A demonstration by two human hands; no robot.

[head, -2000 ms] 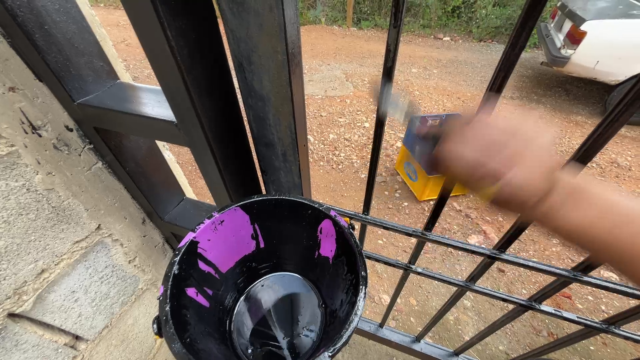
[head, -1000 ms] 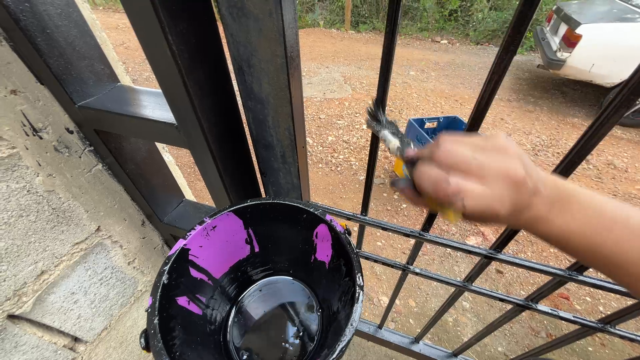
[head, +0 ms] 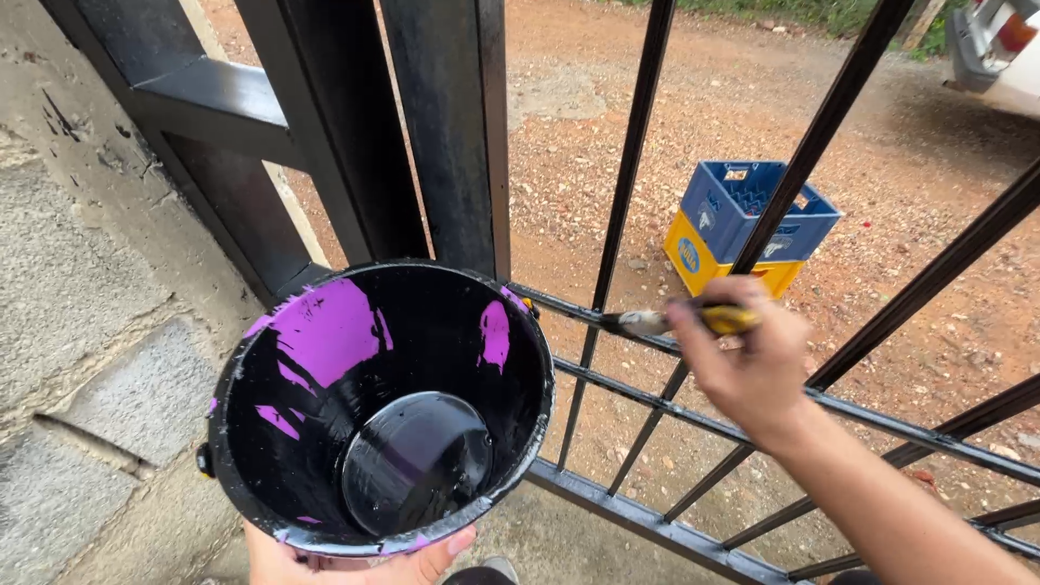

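My left hand (head: 357,565) grips the underside of a purple plastic bucket (head: 325,333), its inside largely coated black, with a pool of glossy black paint (head: 418,463) at the bottom. My right hand (head: 751,357) holds a paintbrush (head: 642,322) by its yellow and dark handle. The brush's dark bristles touch the upper horizontal rail (head: 561,305) of a black metal gate, close to where a thin vertical bar (head: 626,195) crosses it. Both rails look glossy.
Left of the bucket stands a concrete block wall (head: 89,268) beside the thick black gate post (head: 447,122). Beyond the bars, a blue crate (head: 731,207) sits on a yellow crate (head: 715,264) on gravel. A white vehicle (head: 1003,73) is at the upper right.
My right hand has moved down with the brush, from beside the vertical bar to the upper rail. My left hand now shows under the bucket.
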